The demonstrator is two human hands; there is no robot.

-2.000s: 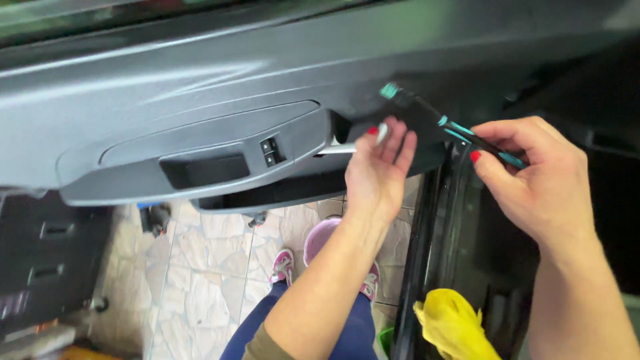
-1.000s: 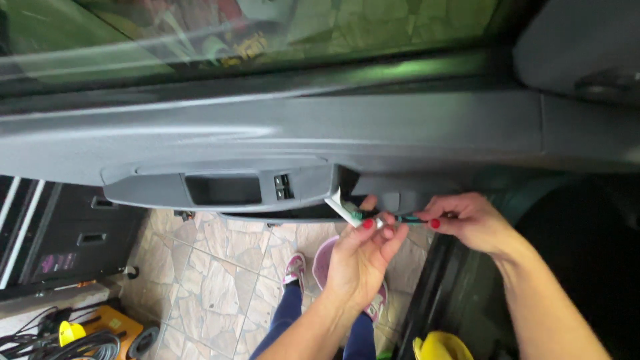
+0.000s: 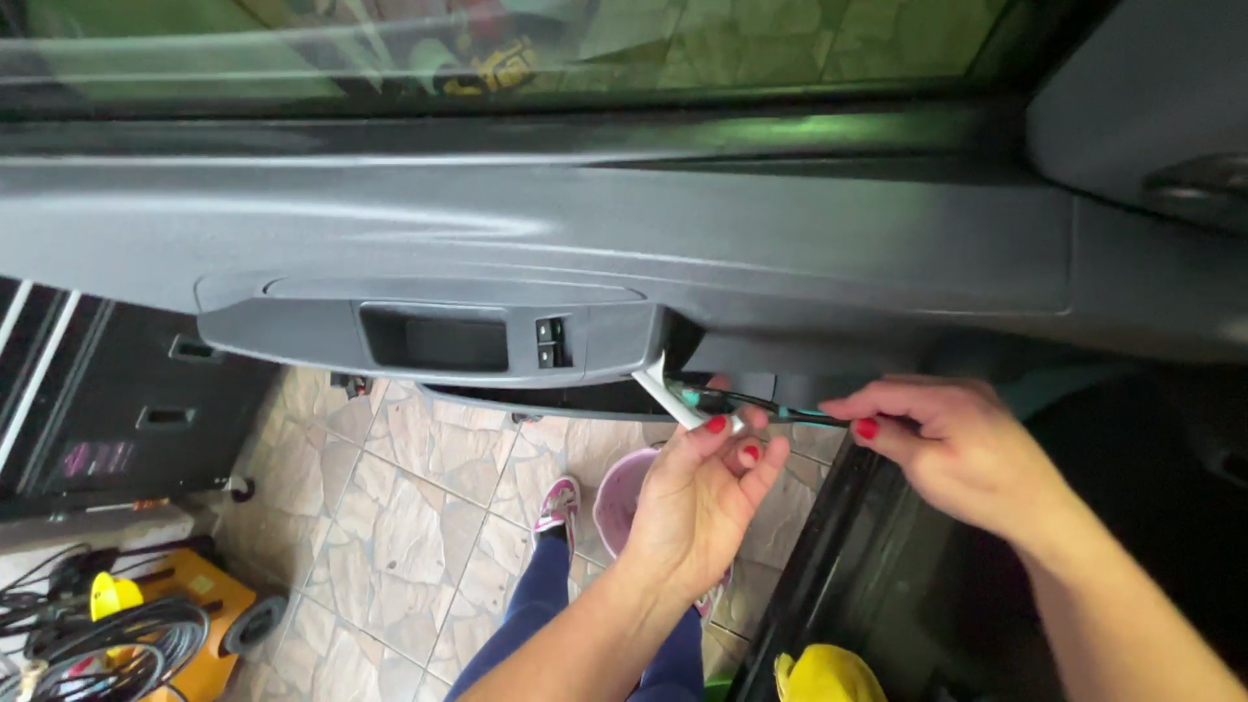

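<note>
My left hand (image 3: 707, 487) pinches a white strip (image 3: 673, 398) just below the rear end of the armrest on the grey car door panel (image 3: 604, 219). The strip's upper end touches the armrest edge. My right hand (image 3: 946, 448) grips the handle of a thin black and teal brush (image 3: 795, 416), which points left. The brush's teal head lies beside the white strip, partly hidden by the fingers of my left hand. Window switches (image 3: 551, 343) sit in the armrest (image 3: 429, 336), left of both hands.
A pink bucket (image 3: 616, 502) stands on the tiled floor (image 3: 390, 526) by my feet. A yellow cloth (image 3: 829, 675) lies at the lower right, near the black door sill (image 3: 809, 556). An orange machine (image 3: 195, 585) with coiled black hoses stands lower left, below a black cabinet (image 3: 127, 390).
Two seconds ago the brush head was up against the door panel, apart from the strip; now it is beside the strip at my left fingers. The view has shifted and shows more of the window.
</note>
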